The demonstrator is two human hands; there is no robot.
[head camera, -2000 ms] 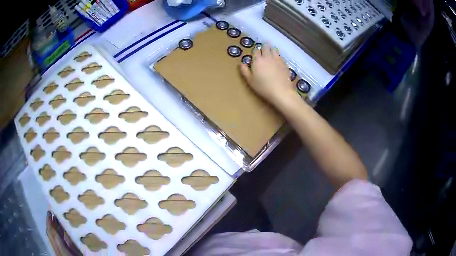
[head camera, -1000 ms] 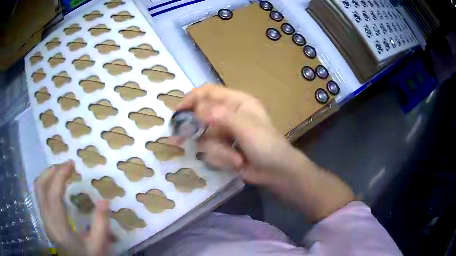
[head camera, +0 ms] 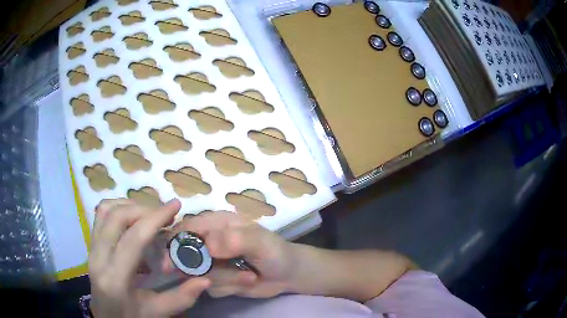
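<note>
A round part (head camera: 190, 255) with a pale ring face and a dark grey centre is between my two hands, over the near edge of the white foam tray (head camera: 221, 144). My left hand (head camera: 133, 261) holds it from the left, thumb at its lower edge and index finger raised. My right hand (head camera: 248, 251) touches its right side; a second dark part (head camera: 245, 267) shows partly under that hand's fingers. The visible foam cut-outs show brown and hold no parts. Several dark round parts (head camera: 418, 71) lie on the tan cardboard sheet (head camera: 348, 93) to the right.
A clear plastic tray (head camera: 367, 181) surrounds the cardboard sheet. A stack of filled foam trays (head camera: 497, 59) stands at the far right. Clear pocketed trays (head camera: 25, 205) lie at the left. A dark aisle with a blue item (head camera: 534, 131) is at the right.
My right hand moved from the cardboard sheet to the near edge of the foam tray with a part. My left hand came up to meet it. The view shifted, moving the trays across the picture.
</note>
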